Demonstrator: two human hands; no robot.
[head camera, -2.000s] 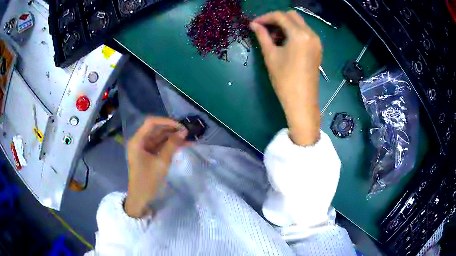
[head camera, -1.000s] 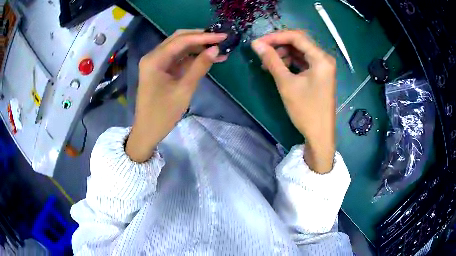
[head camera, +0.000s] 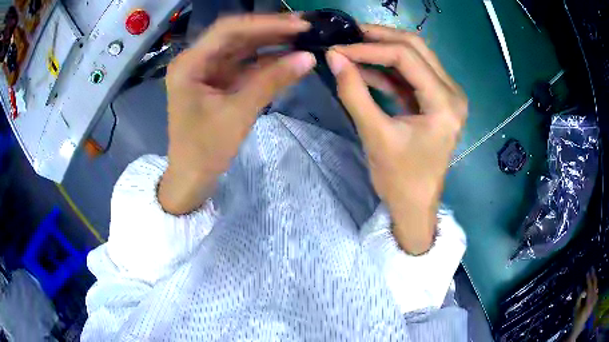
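Note:
A round black plastic housing (head camera: 327, 28) is held up at the top centre, over the near edge of the green mat. My left hand (head camera: 230, 87) grips its left side between thumb and fingers. My right hand (head camera: 404, 93) touches its right and lower edge with thumb and index finger. Whether a small leaded part is between my right fingertips cannot be seen. A few small dark leaded parts (head camera: 427, 12) lie on the mat at the top edge.
White tweezers (head camera: 502, 43), a black ring-like piece (head camera: 512, 156), another black part (head camera: 543, 97) and a clear plastic bag (head camera: 564, 184) lie on the green mat (head camera: 481, 194). Black trays (head camera: 544, 300) border it. A white machine panel (head camera: 80, 117) and blue stool (head camera: 53, 250) are left. Someone's hand (head camera: 586, 304) shows lower right.
My left hand has risen from the lower left with the housing. My right hand has left the dark-red pile and now meets the housing. The view has shifted, so the pile is mostly out of frame.

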